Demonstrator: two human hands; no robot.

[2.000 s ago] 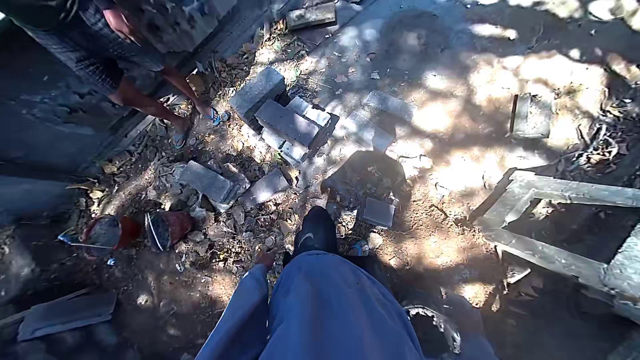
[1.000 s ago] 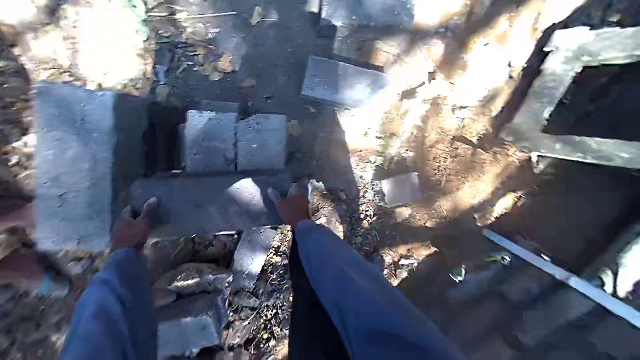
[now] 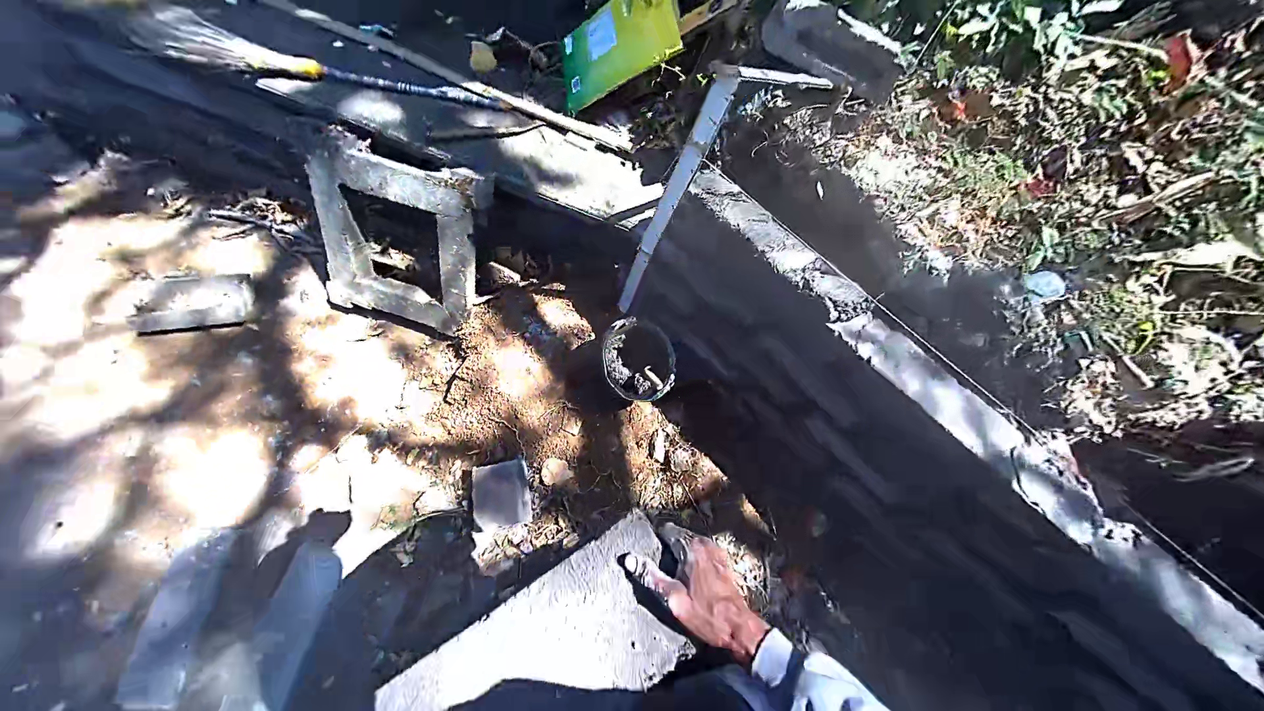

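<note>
My right hand (image 3: pixel 706 592) grips the upper right end of a concrete block (image 3: pixel 553 617), thumb on its sunlit face and fingers around the edge. The block lies tilted across the bottom of the view, close to my body. My left hand is not in view; the block's lower left end runs out of the frame. A small square block piece (image 3: pixel 502 494) lies on the ground just beyond the block. Past it stands a round bucket (image 3: pixel 639 359) with a little material inside.
A low block wall (image 3: pixel 913 380) with a taut string runs along the right. A light straight bar (image 3: pixel 679 188) leans near it. A concrete frame (image 3: pixel 454 259), a flat block (image 3: pixel 193 302), a broom (image 3: pixel 395 87) and a green-yellow box (image 3: pixel 622 49) are farther off. Plants grow at upper right.
A second ago both hands held a long block beside other blocks on the ground; now a block is close to my body, only my right hand showing. The view has swung far to the right.
</note>
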